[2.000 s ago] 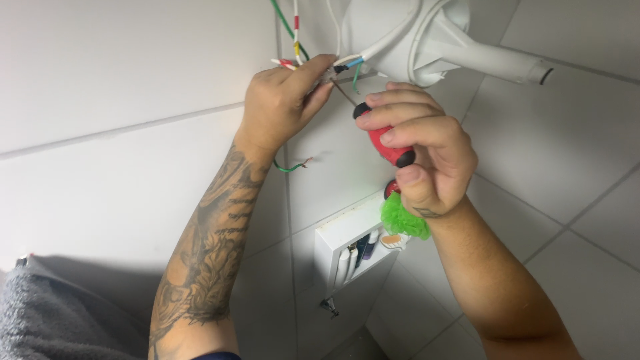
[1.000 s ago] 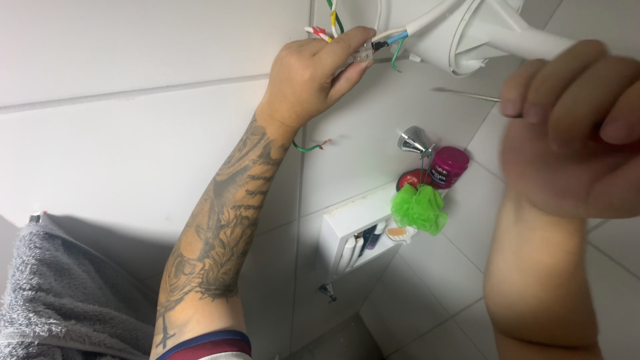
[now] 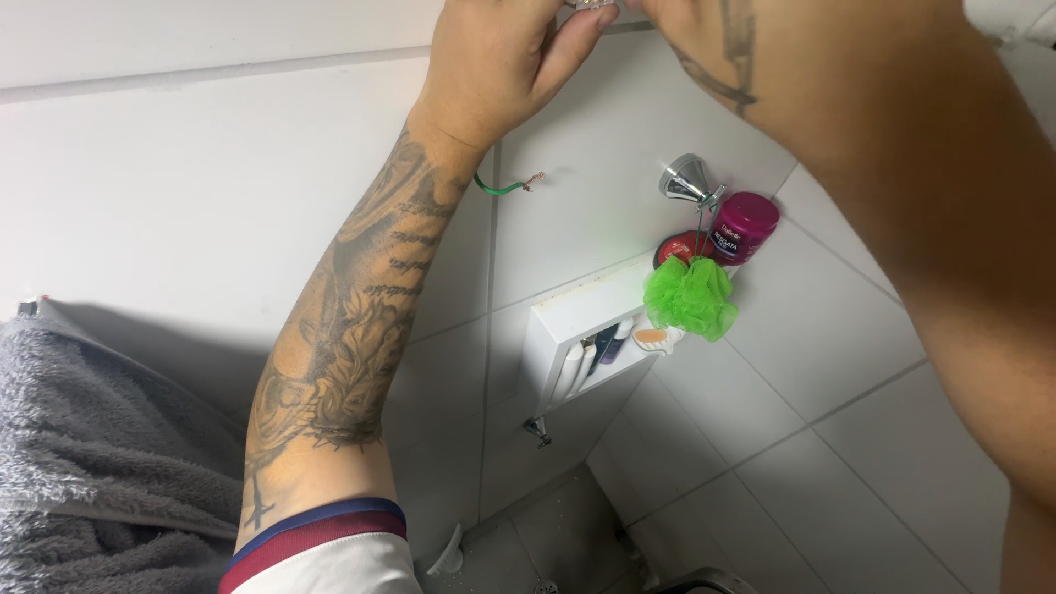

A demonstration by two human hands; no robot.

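Note:
At the top edge, my left hand (image 3: pixel 503 66) pinches a small clear wire connector (image 3: pixel 596 4) between thumb and finger; only its lower part shows. My right hand (image 3: pixel 685 29) is close beside it on the right, mostly cut off by the top edge, so its fingers and anything in them are hidden. Below my left hand, a green wire (image 3: pixel 500 191) with a bared, frayed copper end (image 3: pixel 535 181) sticks out by the tiled wall. A bit of a white fitting (image 3: pixel 1011 18) shows in the top right corner.
A chrome tap (image 3: pixel 686 178) carries a hanging green mesh sponge (image 3: pixel 691 297). Behind it, a white wall shelf (image 3: pixel 549 351) holds a magenta jar (image 3: pixel 747 227), a red round container (image 3: pixel 678 247) and several bottles. A smaller chrome tap (image 3: pixel 538 431) is lower. A grey towel (image 3: pixel 99 445) hangs at left.
My right hand has come back from the right to beside my left hand. The screwdriver seen in it earlier is out of sight. The view has tilted down, cutting off the other wires.

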